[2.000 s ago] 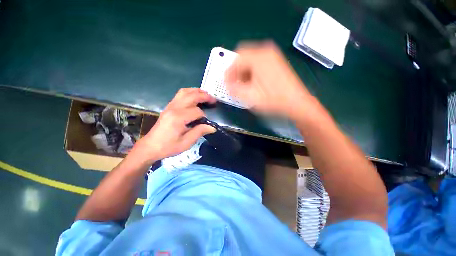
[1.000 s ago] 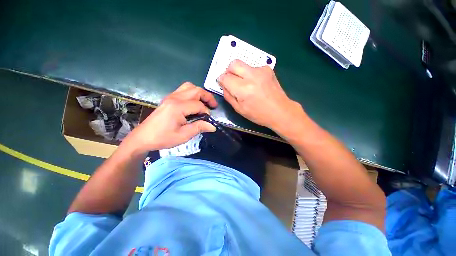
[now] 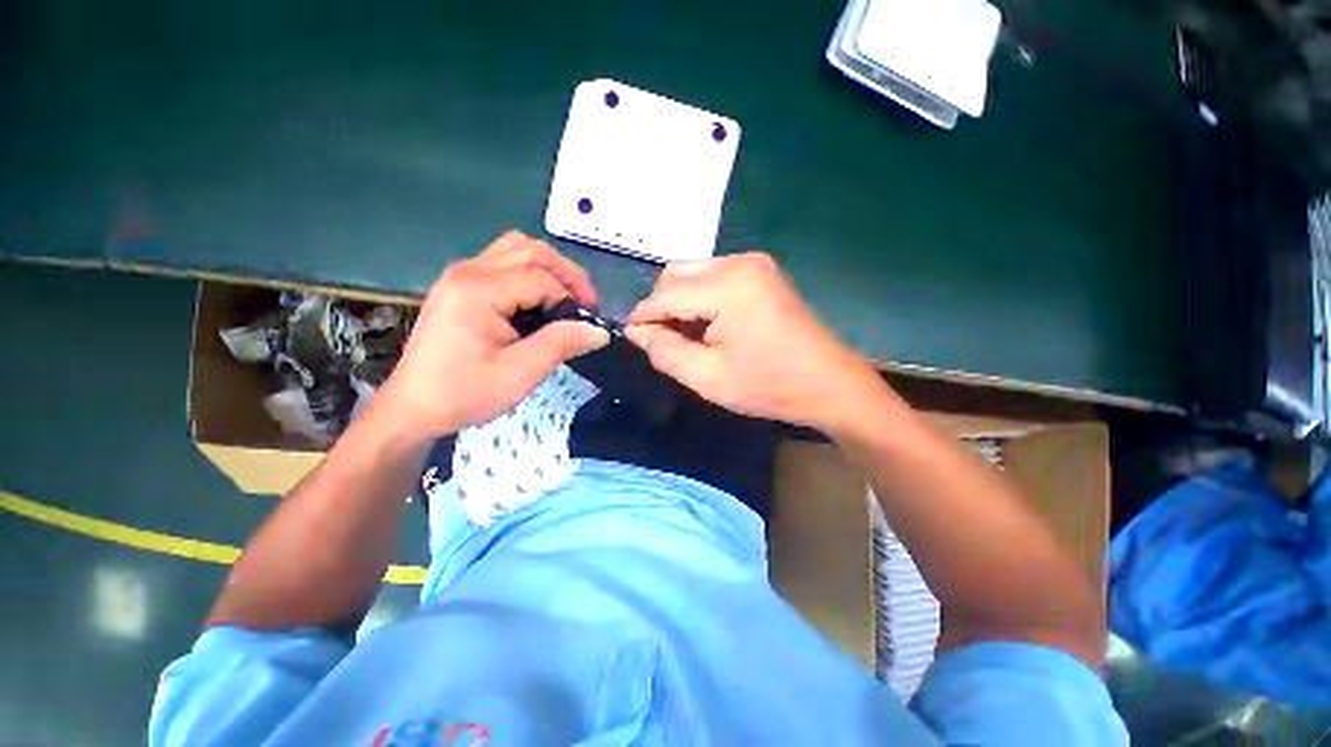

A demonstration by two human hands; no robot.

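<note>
A white cover (image 3: pixel 645 168) lies flat on the green bench in front of me. Round black rubber feet show at three of its corners: upper left (image 3: pixel 612 99), upper right (image 3: pixel 718 132) and lower left (image 3: pixel 585 206). My left hand (image 3: pixel 496 336) holds the black sheet of feet (image 3: pixel 562 317) at the bench edge. The white printed liner (image 3: pixel 518 450) hangs below it over my lap. My right hand (image 3: pixel 745 339) has its thumb and finger pinched at the sheet's right end; whether a foot is between them is hidden.
A stack of covers (image 3: pixel 923 51) lies on the bench at upper right. An open carton with crumpled waste (image 3: pixel 241 423) is below the bench at left. A carton of packed white plates (image 3: pixel 1073 489) is below at right. A blue-clad person (image 3: pixel 1233 577) is at far right.
My right hand has moved off the cover, down and back to the black sheet at my left hand. A black foot now shows at the cover's lower left corner.
</note>
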